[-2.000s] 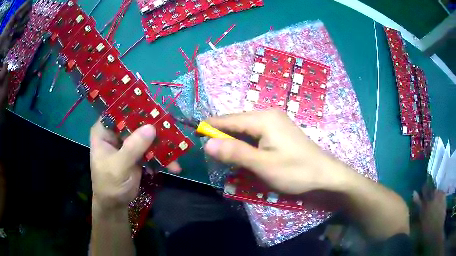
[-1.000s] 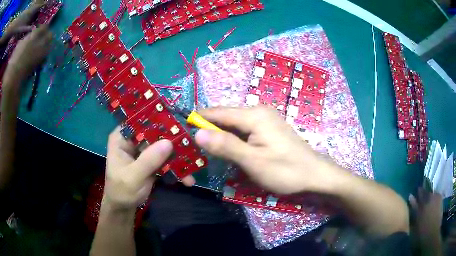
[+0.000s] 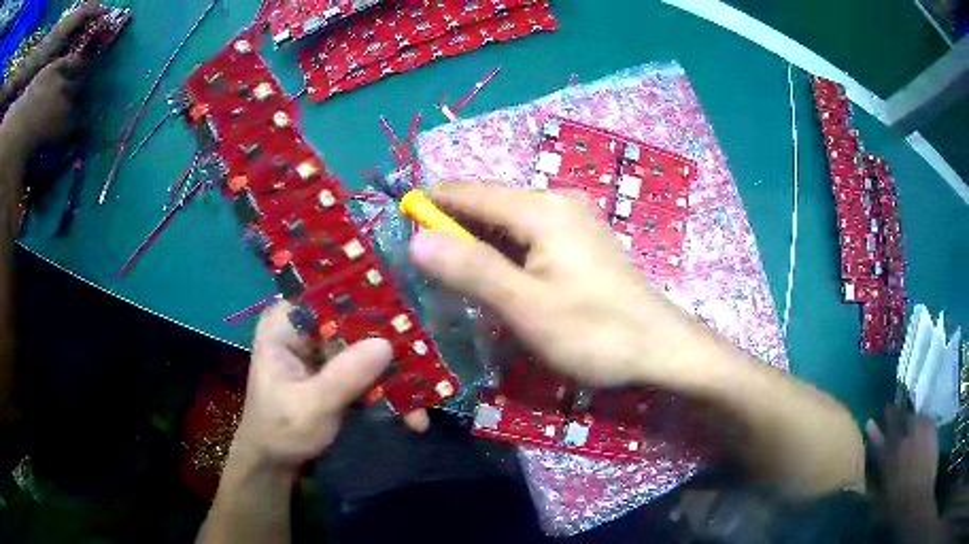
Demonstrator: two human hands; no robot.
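Observation:
My left hand (image 3: 303,393) holds a long red PCB panel strip (image 3: 308,197) by its lower end, thumb on top. The strip slants up to the left above the mat and is slightly blurred. My right hand (image 3: 531,266) grips the cutters (image 3: 434,216) by the yellow handle. Their dark jaws are blurred, just right of the strip and apart from it. Under my right hand, more red PCB panels (image 3: 664,197) lie on the shiny bubble sheet (image 3: 733,287), partly hidden by the hand and forearm.
Stacked board strips (image 3: 425,48) lie at the back, others (image 3: 866,213) at right. Thin red edge strips (image 3: 159,228) are scattered on the green mat (image 3: 595,32). Another person's hand (image 3: 43,96) is at upper left, another (image 3: 908,457) at lower right by white paper slips (image 3: 932,367).
The strip and my left hand have moved right and down. My right hand has moved slightly up, and the cutters' jaws have come away from the strip. The neighbour's hand at left has moved up.

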